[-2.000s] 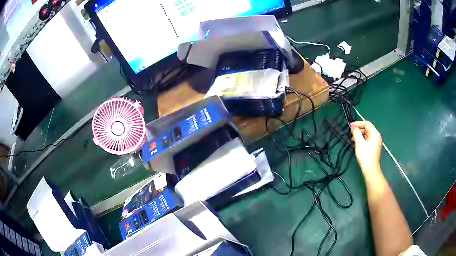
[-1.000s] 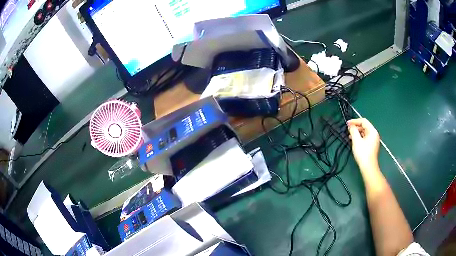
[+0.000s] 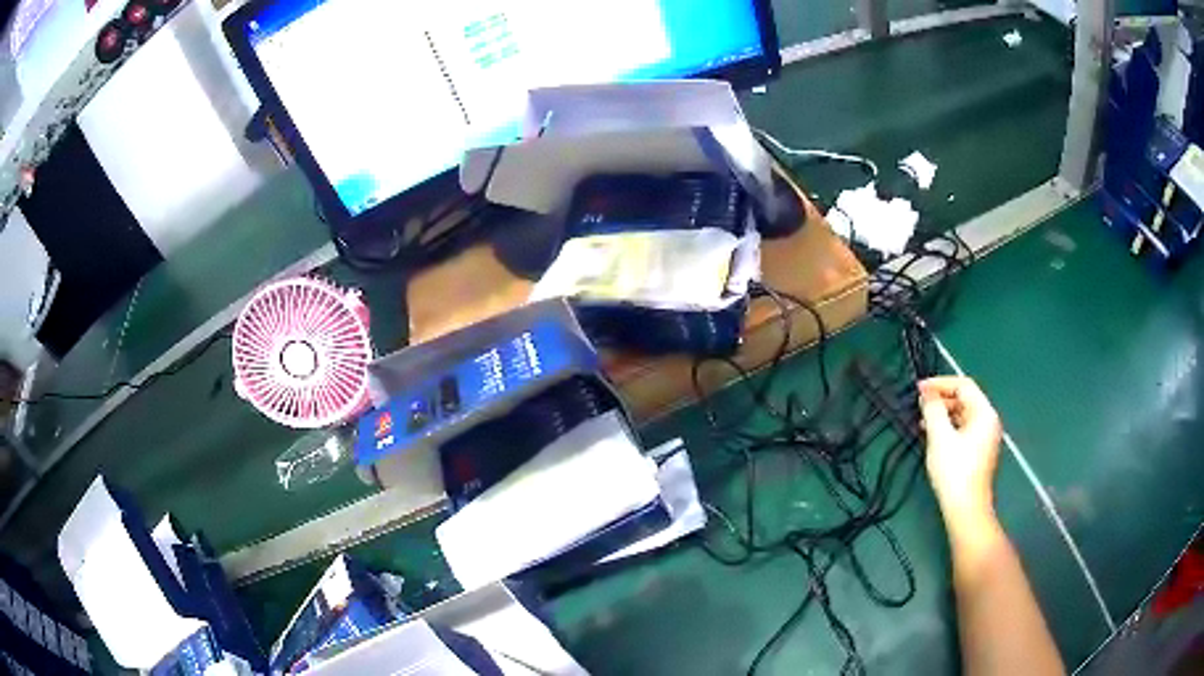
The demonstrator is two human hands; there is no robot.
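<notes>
My right hand point(image 3: 961, 442) is at the right, its thumb and fingertips pinched on a black cable at the edge of the tangled cables point(image 3: 819, 462). The plug end cannot be made out. My left hand is out of the picture. An open dark blue box point(image 3: 482, 390) stands left of the cables, with a whitish sleeve point(image 3: 561, 508) lying over its contents. Another open box with a raised pale flap point(image 3: 634, 119) sits on the wooden board. A pale sleeve with a yellow face point(image 3: 647, 268) lies on its dark blue contents.
A monitor point(image 3: 436, 79) stands behind the wooden board point(image 3: 825, 271). A pink fan point(image 3: 301, 354) is at left. More open boxes point(image 3: 126, 568) fill the lower left. Crumpled white pieces point(image 3: 874, 219) lie behind the cables. Blue boxes point(image 3: 1162, 198) stand at far right.
The whole view has shifted, so most things sit lower. The small blue box and the pale open box at the lower left have shifted and tilted. My right hand keeps its pinch beside the cables.
</notes>
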